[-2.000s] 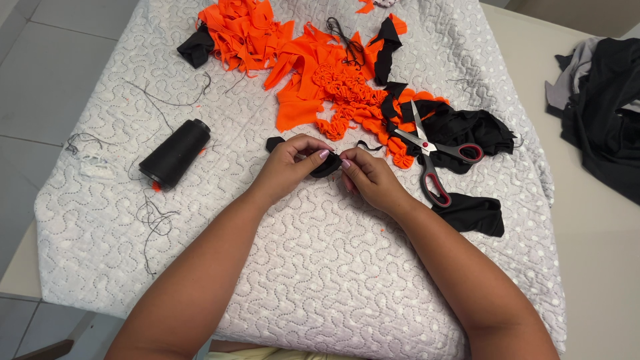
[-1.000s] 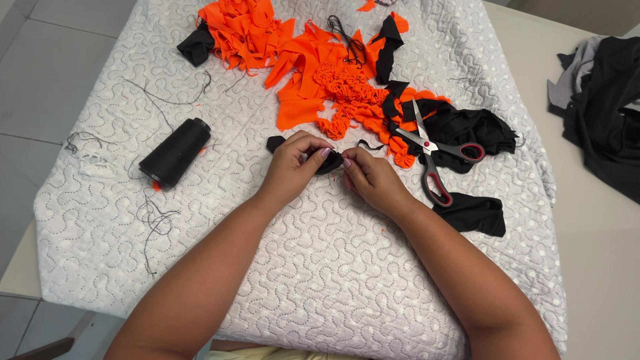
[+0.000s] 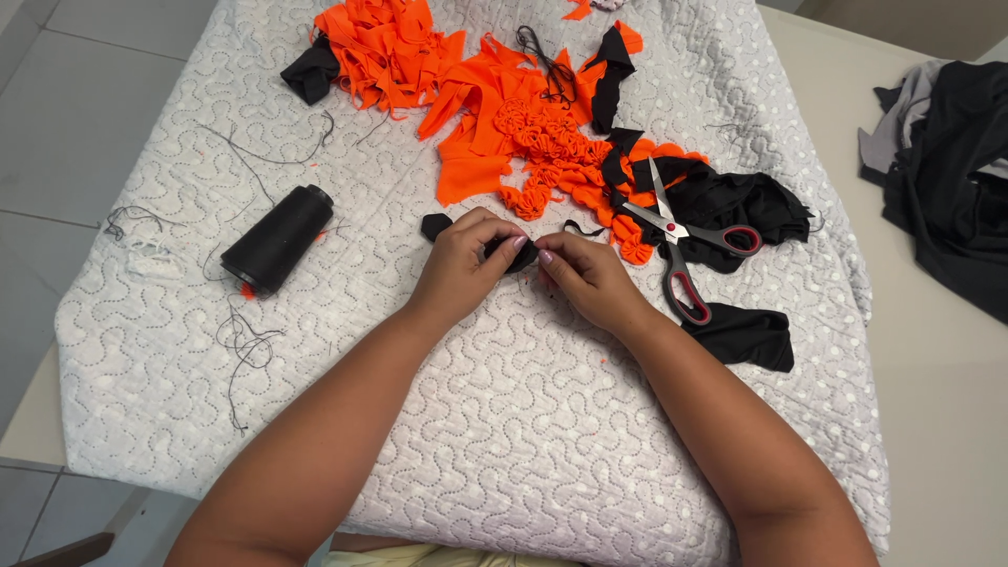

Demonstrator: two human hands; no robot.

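My left hand (image 3: 468, 264) pinches a small piece of black fabric (image 3: 516, 258) between thumb and fingers, near the middle of the quilted cloth. Close at its right, my right hand (image 3: 587, 276) has thumb and forefinger pressed together at the fabric's edge; whether a needle or thread is between them is too small to tell. Another black fabric scrap (image 3: 435, 226) lies just beyond my left hand. Scissors (image 3: 672, 228) with grey and red handles rest with their blades apart, right of my right hand, partly on black fabric (image 3: 732, 213). Gathered orange fabric rosettes (image 3: 551, 150) lie beyond my hands.
A cone of black thread (image 3: 277, 239) lies on its side at the left, with loose thread (image 3: 248, 342) nearby. Orange fabric strips (image 3: 386, 47) are heaped at the back. A black piece (image 3: 748, 339) lies below the scissors. Dark and grey garments (image 3: 945, 173) sit at the far right.
My left hand's fingers have shifted slightly around the black fabric, and my right hand has turned a little beside it. The scissors and the thread cone have stayed put.
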